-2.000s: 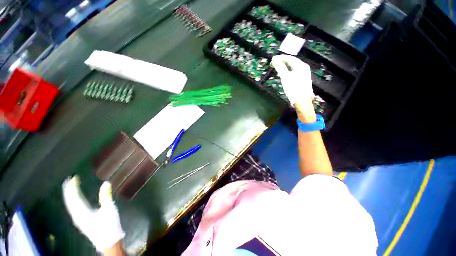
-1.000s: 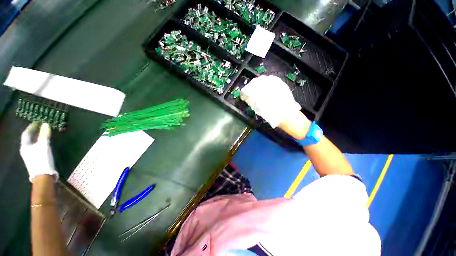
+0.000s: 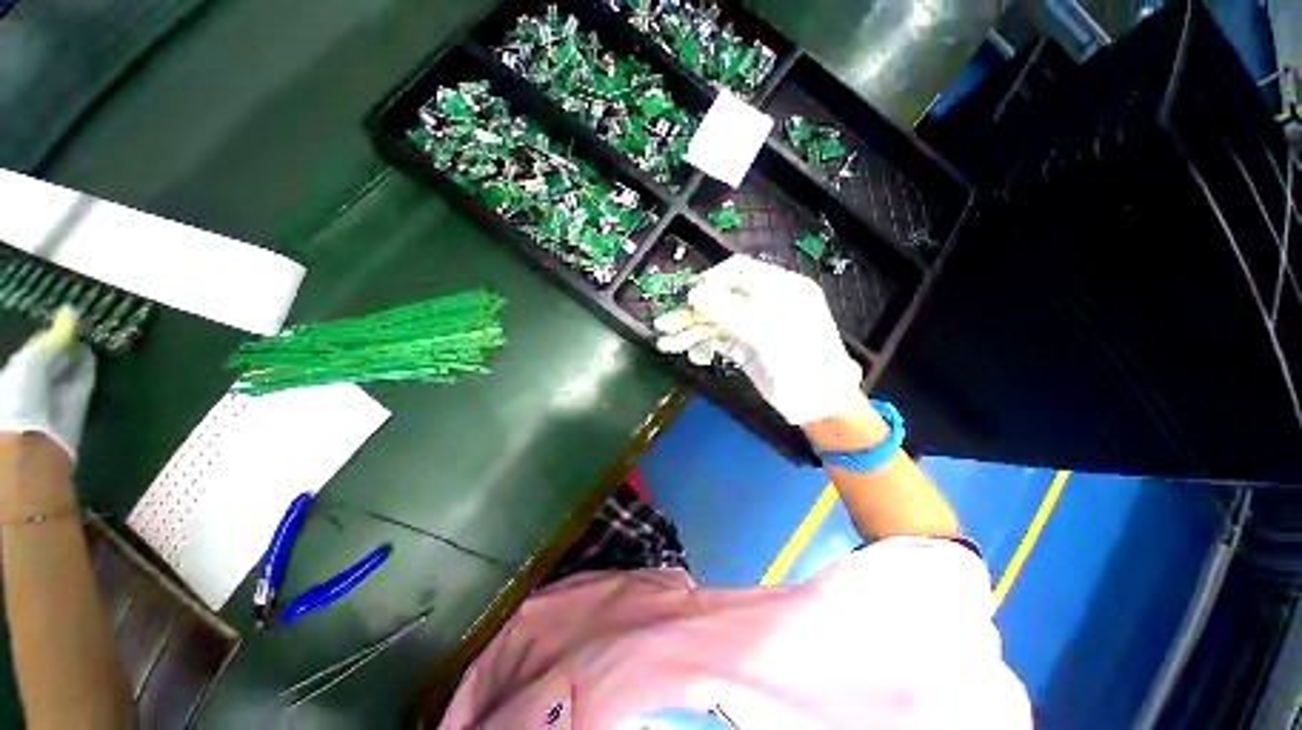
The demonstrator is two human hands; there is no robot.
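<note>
My left hand (image 3: 50, 385), in a white glove, is at the left edge of the picture. Its fingertips are at the panel strip of boards (image 3: 86, 307), which is partly cut off; whether they grip it cannot be told. My right hand (image 3: 771, 335), gloved, with a blue wrist strap, is over the near compartment of the black compartment tray (image 3: 493, 235). Its fingers are bent close to small PCBs (image 3: 661, 285); whether it holds one is hidden. More small PCBs (image 3: 536, 178) are heaped in the tray's left compartments, with fewer in the right ones.
A white wrapped bar (image 3: 157, 250) lies behind the bundle of green break-off rails (image 3: 371, 342). A white sheet (image 3: 257, 478), blue-handled side cutters (image 3: 286, 556), tweezers (image 3: 357, 659) and a brown grooved plate (image 3: 157, 628) lie nearer. The bench edge (image 3: 571, 513) runs diagonally beside me.
The view has turned toward the tray, and the red bin has left it. My left hand has moved from near the brown plate to the panel strip. My right hand has moved to the tray's near compartment.
</note>
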